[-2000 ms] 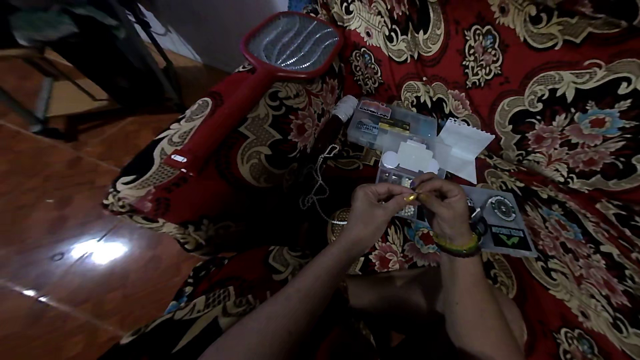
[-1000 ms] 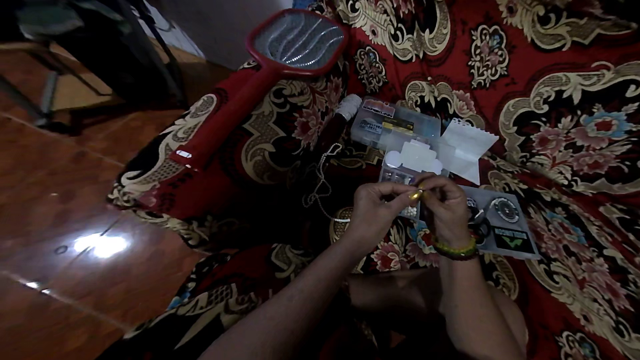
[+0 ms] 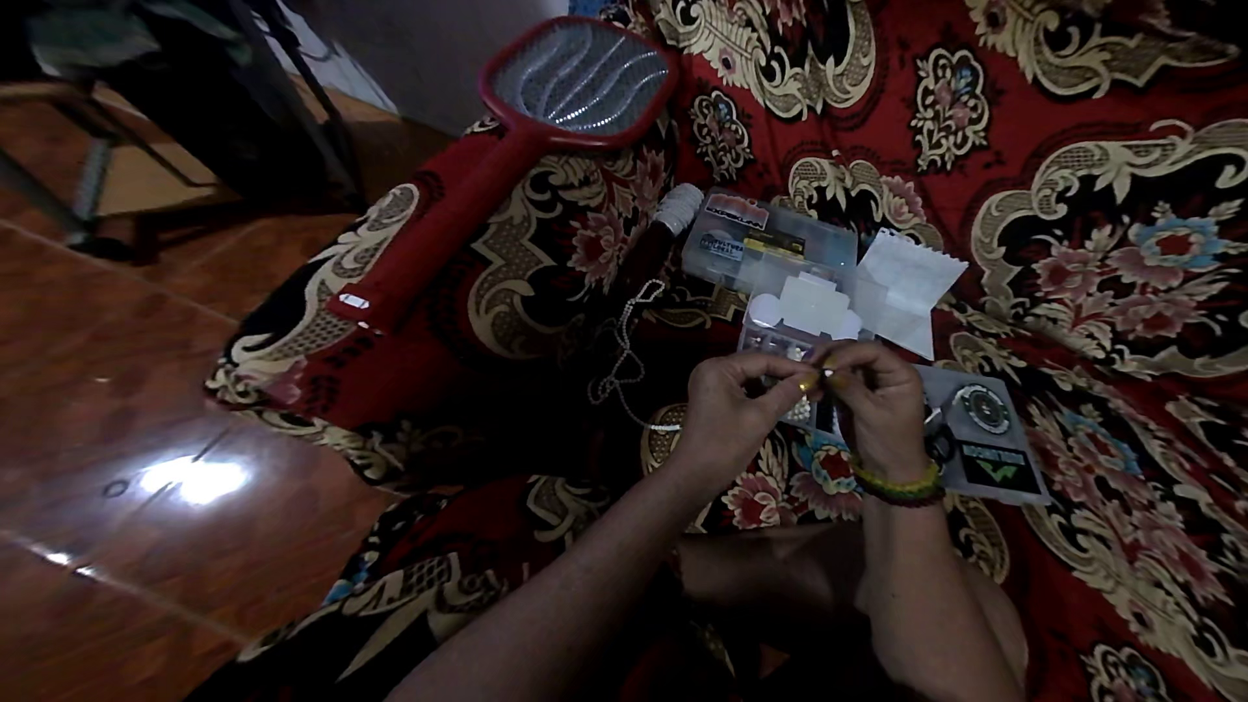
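My left hand (image 3: 736,405) and my right hand (image 3: 882,400) meet fingertip to fingertip over a compartment box of beads (image 3: 751,336). Thumb and forefinger of each are pinched on something tiny, perhaps a bead; a small pale spot shows at the right fingertips. Yellow glints at the left fingertips, and I cannot tell whether it is nail or bead. A beaded strand (image 3: 624,361) lies on the dark cloth left of the hands, its end near my left wrist. The right wrist wears a yellow and dark red bracelet (image 3: 899,486).
Behind the hands are a clear plastic case (image 3: 829,239), a white spool (image 3: 680,207) and creased white paper (image 3: 902,292). A stickered plastic lid (image 3: 1009,463) lies right, with dark-handled scissors (image 3: 939,441) beside it. A red electric fly swatter (image 3: 517,146) rests on the sofa's arm.
Both hands stay joined over the box, with only small finger shifts. The yellow glint between the fingertips looks smaller than before.
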